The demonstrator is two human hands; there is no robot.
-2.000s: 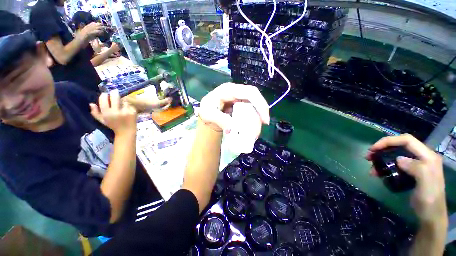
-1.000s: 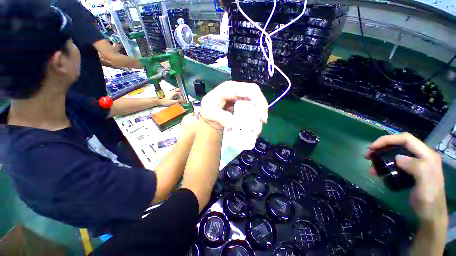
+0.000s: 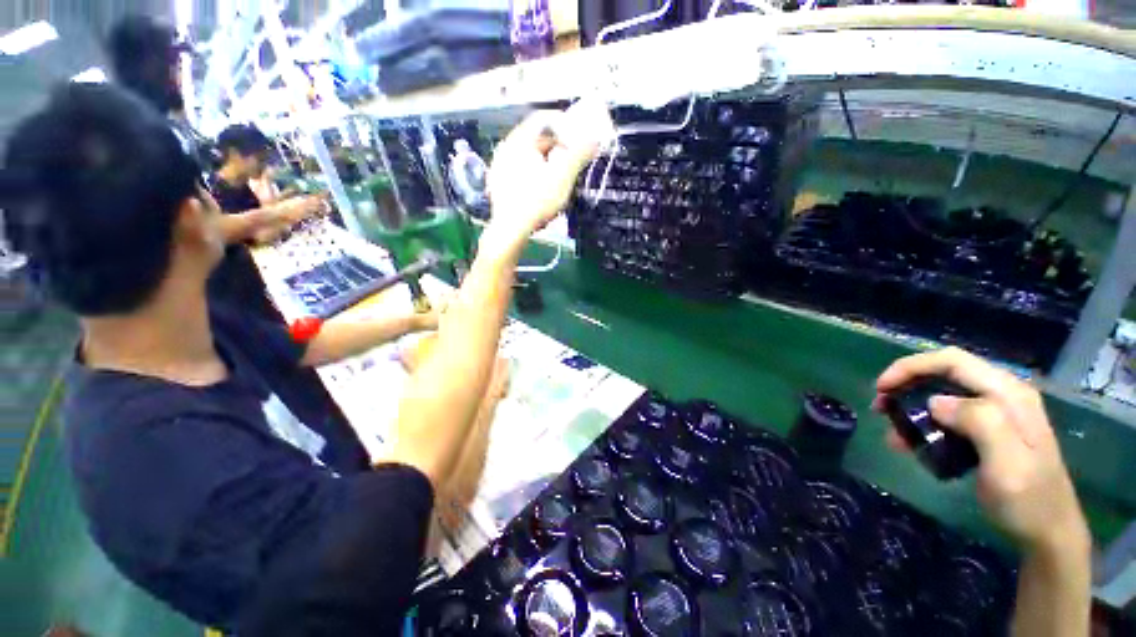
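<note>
My right hand [image 3: 997, 448] is at the right over the green belt, its fingers closed around a glossy black cylindrical unit [image 3: 937, 429]. My left hand [image 3: 538, 174] is raised at upper centre near a white shelf edge. It is overexposed, and whether it holds something cannot be told. A black blister tray [image 3: 872, 548] lies in front of me. Round black shapes with shiny rims show in its left part; flatter grid-marked pockets show to the right. Another black unit [image 3: 826, 426] stands upright on the green belt [image 3: 698, 361] behind the tray.
A person in a dark shirt [image 3: 187, 460] sits close at left, beside a green press [image 3: 430, 243] with a red knob [image 3: 305, 329]. Newspaper [image 3: 548, 411] covers the table there. Stacked black trays [image 3: 679, 205] stand beyond the belt. A white shelf [image 3: 934, 50] crosses above.
My left hand has risen towards the shelf. The view has tilted up. The standing unit has shifted right along the belt. My right hand still holds its unit. The neighbour has turned away.
</note>
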